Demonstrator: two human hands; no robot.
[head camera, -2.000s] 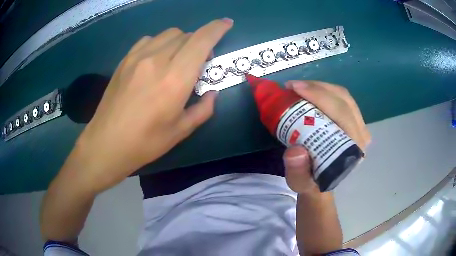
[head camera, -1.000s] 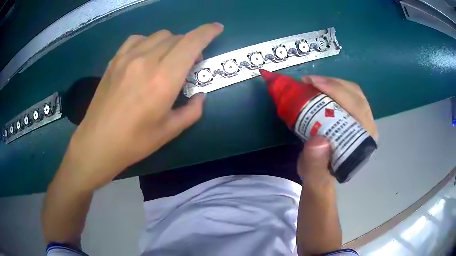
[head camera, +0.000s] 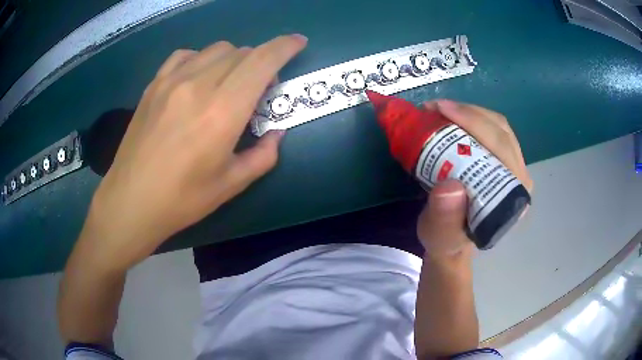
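A silver component strip with several round parts in one row lies slanted on the green surface. My left hand grips the strip's left end between thumb and fingers. My right hand holds the glue bottle, which has a red nozzle, white label and black end. The bottle is tilted with its tip pointing up and left. The tip is at the strip's lower edge, by the third round part from the left. Whether it touches, and any glue, cannot be made out.
Another strip lies on the green surface at the far left. A dark round spot is partly behind my left hand. A pale curved rail runs along the upper left. Metal housing stands at the upper right.
The strip has shifted left with my left hand. The bottle first moved right along the strip, from the second round part to the third, then its tip came slightly up and left.
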